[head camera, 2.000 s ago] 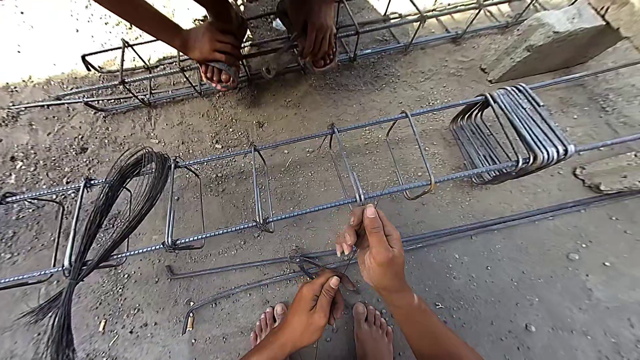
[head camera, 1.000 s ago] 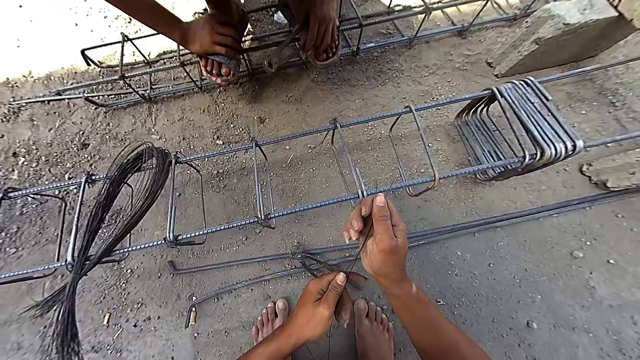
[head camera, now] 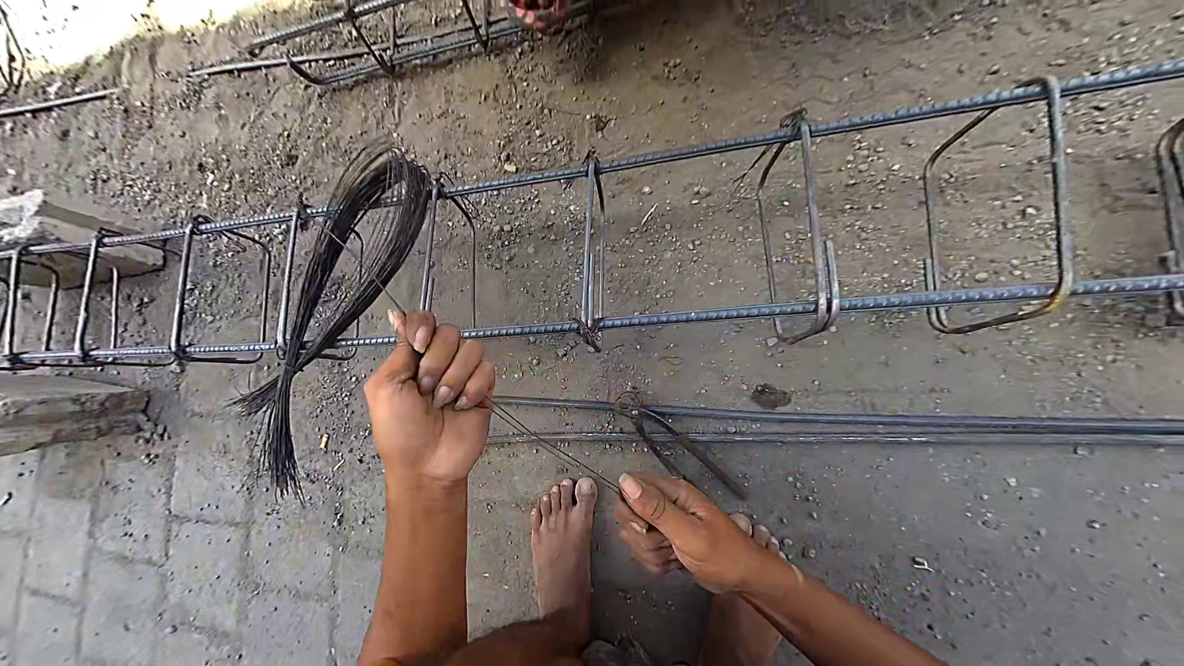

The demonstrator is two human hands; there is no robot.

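Note:
My left hand (head camera: pixel 435 388) is closed around one end of a thin tie wire (head camera: pixel 550 447), just below the lower ribbed rebar of a long cage. The wire slants down to my right hand (head camera: pixel 689 532), whose fingers pinch its other end. A looped bundle of black tie wire (head camera: pixel 314 305) hangs over the cage, left of my left hand. Steel stirrups (head camera: pixel 592 245) stand around the two long ribbed bars (head camera: pixel 703 314), some bound with wire. On the ground above my right hand lie end-cutting pincers (head camera: pixel 661 435), their handles spread.
Long steel bars (head camera: pixel 925 424) lie on the ground in front of my bare feet. Concrete blocks (head camera: pixel 65 407) are at the left beside the cage. Another rebar cage (head camera: pixel 407 55) lies at the top left. Small stones dot the ground.
The view has swung left. My left hand has moved up and left, near the wire bundle. A wire now stretches between my hands, and the pincers lie on the ground.

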